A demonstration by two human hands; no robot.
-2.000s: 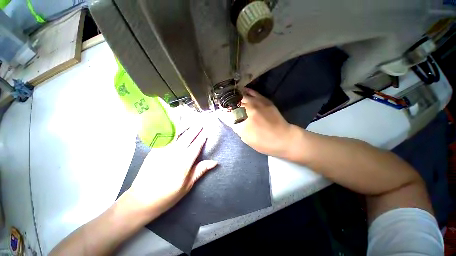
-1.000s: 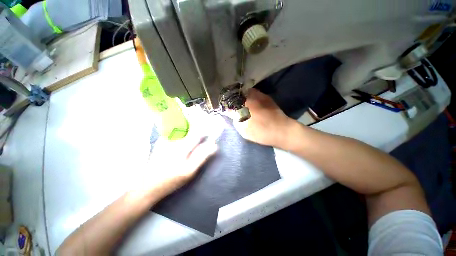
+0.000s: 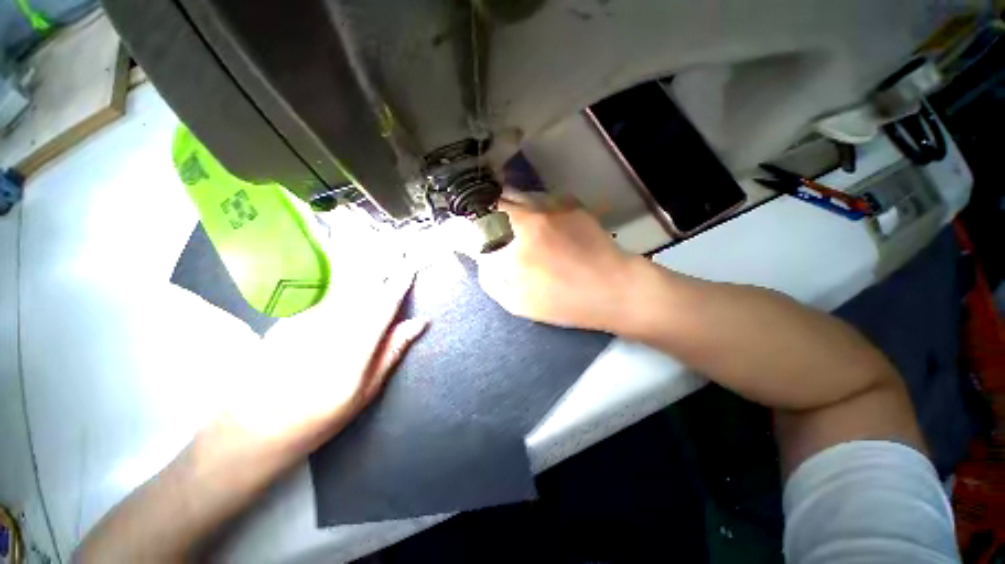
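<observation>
A dark grey-navy garment panel [image 3: 463,386] lies under the sewing machine head [image 3: 331,88] and hangs slightly over the table's front edge. One corner of it shows left of the lime green tag [image 3: 259,237]. My left hand [image 3: 331,331] rests flat on the panel's left part, washed out by the light; its fingertips are hard to see. My right hand [image 3: 557,259] is on the panel just right of the needle area, behind the tension knob [image 3: 494,229]. Its fingertips are partly hidden, so its grip is unclear. The needle is lost in glare.
A smartphone [image 3: 670,154] lies on the machine bed behind my right hand. A thin blue-red tool [image 3: 827,198] and black loop handles [image 3: 917,130] are at the bed's right end. A wooden board [image 3: 72,88] is at the back left. Red-orange plastic [image 3: 984,485] shows at lower right.
The panel has turned: its dark part has left the bed behind my right hand, uncovering the phone, and a corner now shows left of the green tag. Both hands remain on it. The view has shifted.
</observation>
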